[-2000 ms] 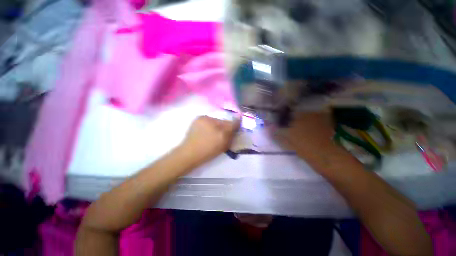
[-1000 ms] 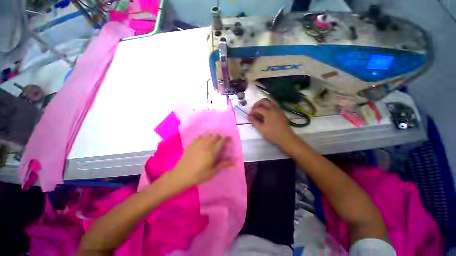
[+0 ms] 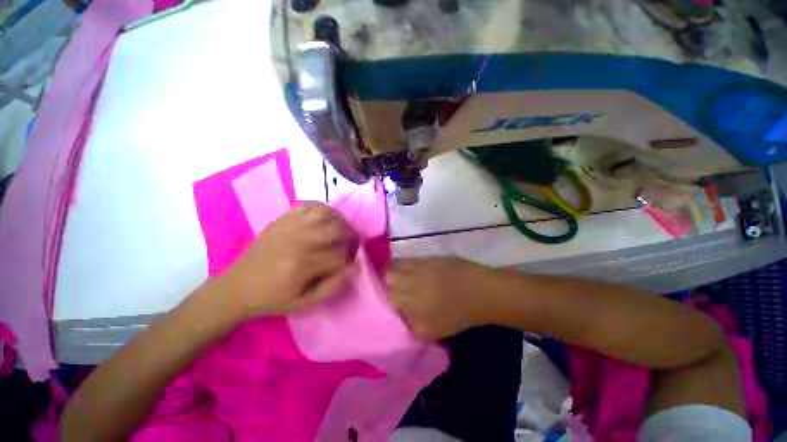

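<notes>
A pale pink facing piece (image 3: 354, 324) lies over a bright magenta panel (image 3: 246, 358), which hangs over the table's front edge. Its upper end reaches the presser foot and needle (image 3: 380, 175) under the lit head. My left hand (image 3: 298, 259) is shut on the pale pink piece just in front of the needle. My right hand (image 3: 431, 298) grips the same piece at its right edge, close beside my left. A smaller pale strip (image 3: 261, 197) lies on the magenta panel's top left. The fingertips are partly hidden by cloth.
The white and blue sewing machine (image 3: 535, 116) spans the back right. Scissors (image 3: 541, 216) with green and yellow handles and a small packet (image 3: 682, 210) lie right of the needle. Long pale pink strips (image 3: 52, 164) hang at the left. A blue basket (image 3: 764, 311) is below right.
The view is closer to the needle. My right hand has come from beside the needle to the cloth, and both hands now grip the pale pink piece, which is bunched and lifted between them.
</notes>
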